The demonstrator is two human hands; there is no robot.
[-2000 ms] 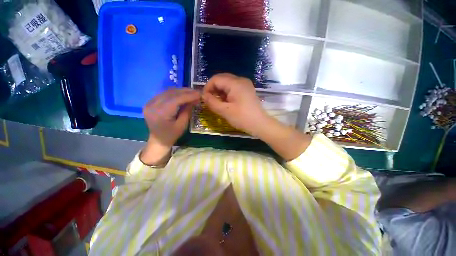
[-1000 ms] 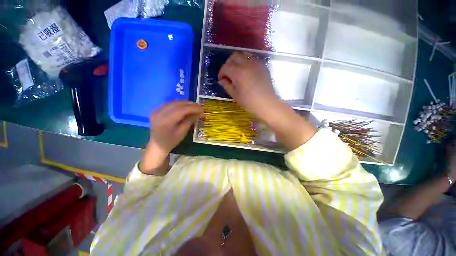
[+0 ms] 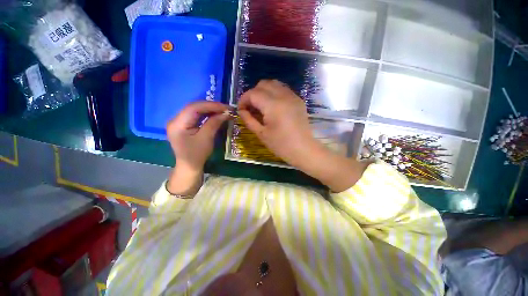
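My left hand [image 3: 194, 134] pinches a tiny white connector housing [image 3: 228, 113] between thumb and fingertips at the near left corner of the divided white parts tray [image 3: 371, 88]. My right hand [image 3: 277, 115] has its thumb and forefinger closed right beside the housing; what they pinch is too small to tell. Yellow wires [image 3: 252, 145] lie in the near left compartment, partly under my right hand. Black wires [image 3: 272, 68] lie in the compartment beyond, and red wires [image 3: 281, 23] in the far one.
A blue tray [image 3: 168, 87] holds loose housings [image 3: 212, 87] and an orange ring [image 3: 167, 45]. A black device [image 3: 102, 110] and bag of housings [image 3: 70, 43] are left. Wired connectors [image 3: 405, 155] lie near right; more [image 3: 510, 137] sit far right, by another person's arm [image 3: 480, 236].
My right hand has come back from over the black wires toward me and now meets my left fingertips. The trays have shifted slightly in view.
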